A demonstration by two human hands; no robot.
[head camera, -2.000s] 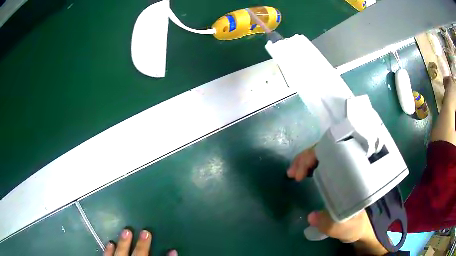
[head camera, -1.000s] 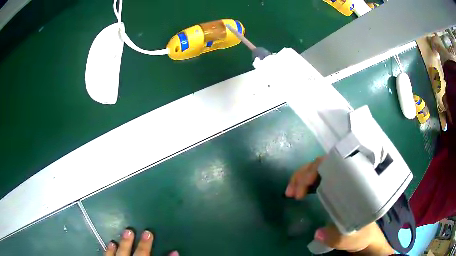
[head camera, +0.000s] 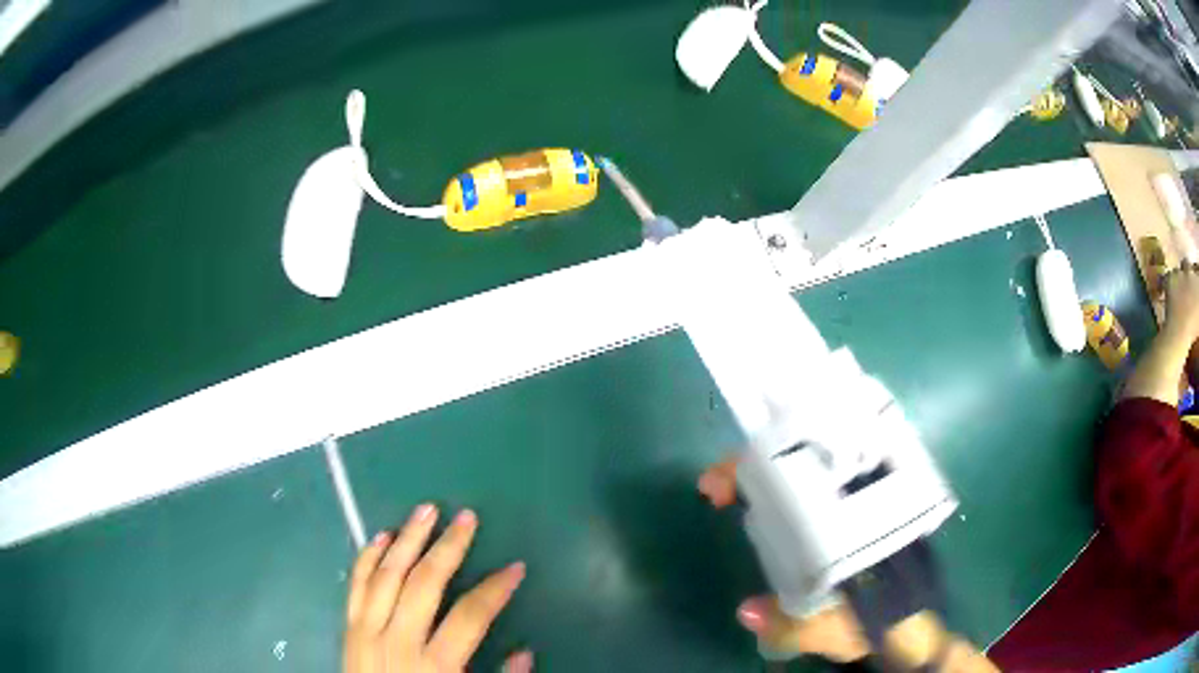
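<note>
My right hand (head camera: 809, 628) is closed around the white boxy dispensing gun (head camera: 842, 487) at lower right, mostly hidden beneath it. The gun's long flat nose crosses the pale rail, and its thin tip (head camera: 627, 192) points at the right end of a yellow capsule (head camera: 521, 188) with a brown middle and blue marks. I cannot tell if they touch. A white cord joins the capsule to a white half-moon pod (head camera: 322, 221) on its left. My left hand (head camera: 423, 605) lies palm down on the bench, fingers spread, holding nothing, cut off by the bottom edge.
The guide rail (head camera: 434, 348) divides the green belt (head camera: 158, 263) from the bench top (head camera: 579, 487). A slanted grey post (head camera: 940, 118) rises beyond the gun. Another capsule (head camera: 828, 87) lies on the belt. A person's red sleeve (head camera: 1147, 493) and a carton (head camera: 1131, 197) are at right.
The view has shifted, and more of my left hand shows. The gun's tip has gone from over the capsule's brown middle to its right end. The post and more products show at top right.
</note>
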